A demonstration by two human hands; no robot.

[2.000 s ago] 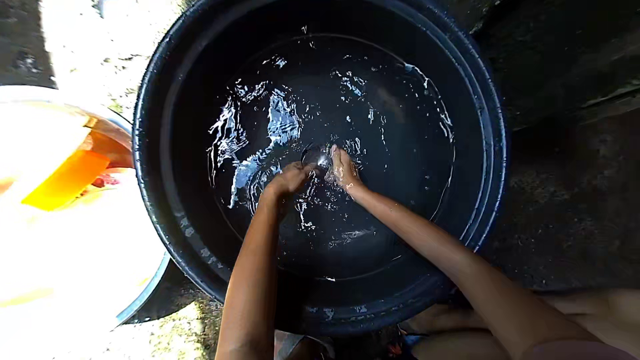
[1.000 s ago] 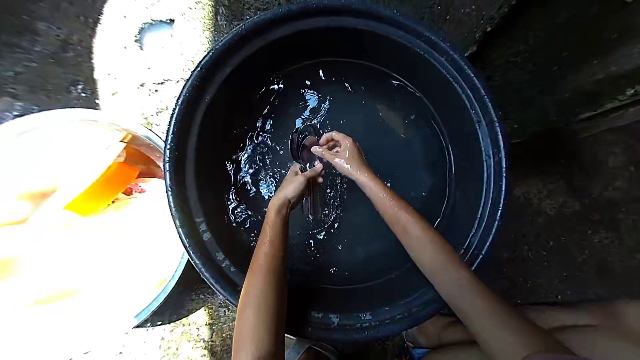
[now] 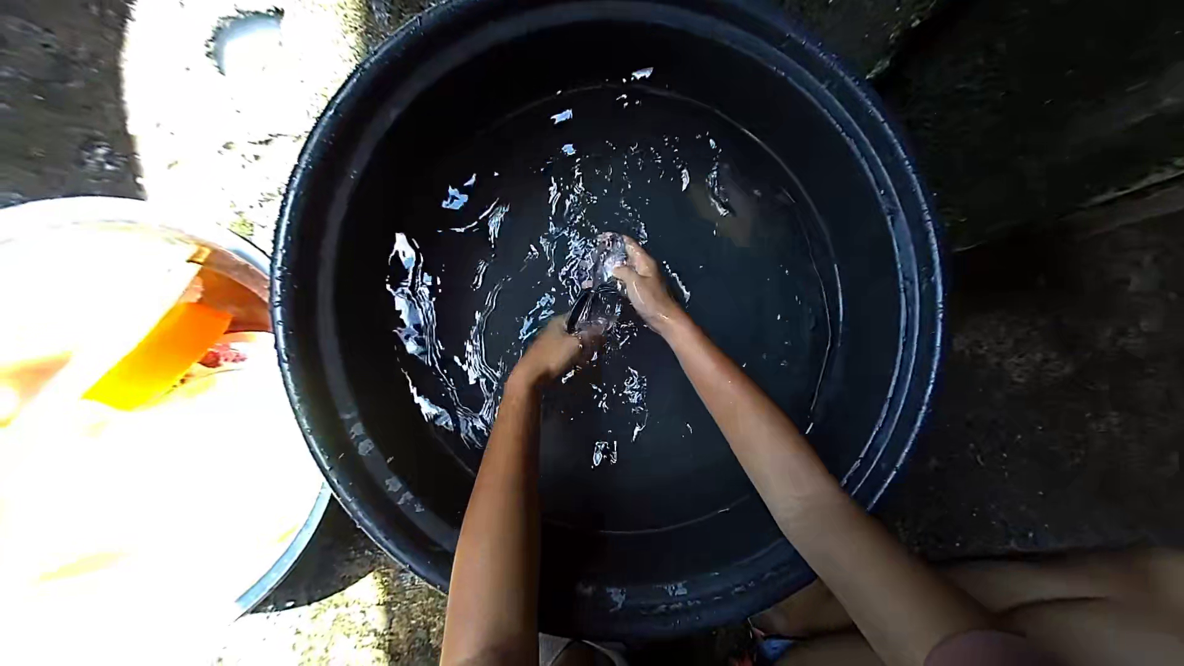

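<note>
A large round black plastic tub (image 3: 893, 370) holds water with ripples and bright reflections. Near its middle, both hands work at the water's surface. My left hand (image 3: 558, 350) is closed on a dark, wet, thin-edged item (image 3: 580, 310), whose kind I cannot tell. Just above and to the right, my right hand (image 3: 643, 277) has its fingers bent in splashing water by the same item. Glare and splashes hide its fingertips, so whether they grip the item is unclear.
Left of the tub stands a wide basin (image 3: 287, 560), strongly overexposed, with an orange item (image 3: 162, 356) and other things in it. Rough concrete ground (image 3: 1045, 398) lies around. The person's bare legs (image 3: 1073, 592) are at the lower right.
A second ago both hands held the dark item above the water, close together; now they are lower in splashing water, with the left hand below the right. The view has shifted somewhat.
</note>
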